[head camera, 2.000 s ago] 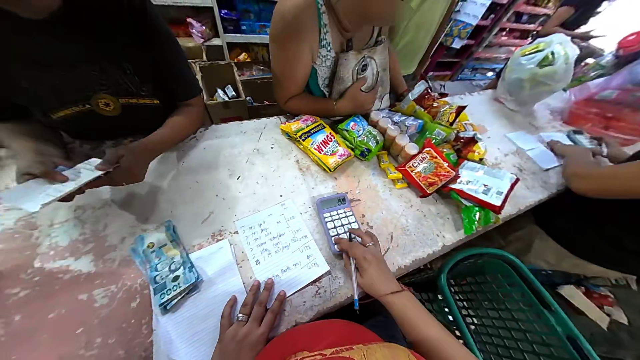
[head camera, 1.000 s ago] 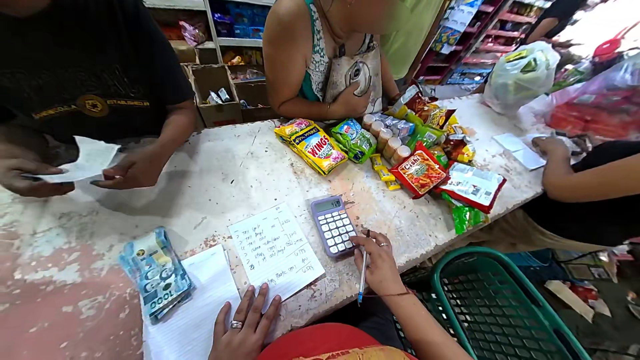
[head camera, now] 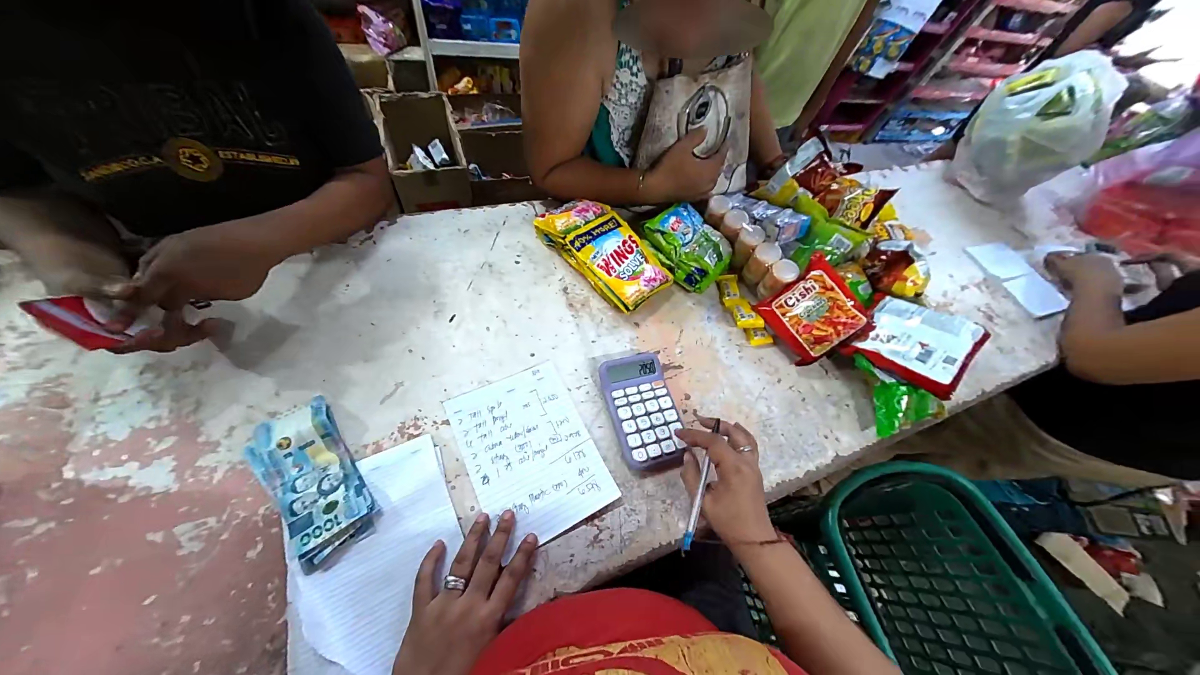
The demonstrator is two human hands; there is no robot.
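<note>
My right hand holds a pen between its fingers, and a fingertip touches the lower right keys of a purple calculator. Under the spread fingers of my left hand lies the bottom edge of a handwritten sheet; that hand grips nothing. Left of it are blank lined sheets, with a stack of blue banknotes on their upper left corner. Beyond the calculator lie yellow detergent packs, a green pack, brown-filled small jars and a red snack pack.
Across the worn counter, a person at the left handles a red item; another holds a bag against the chest. A third person's hands rest by papers at the right. A green plastic basket stands beside my right arm.
The person at the left held white paper before and now has a red item in the hands. The calculator's display has changed. My left hand stays at the sheet's lower edge.
</note>
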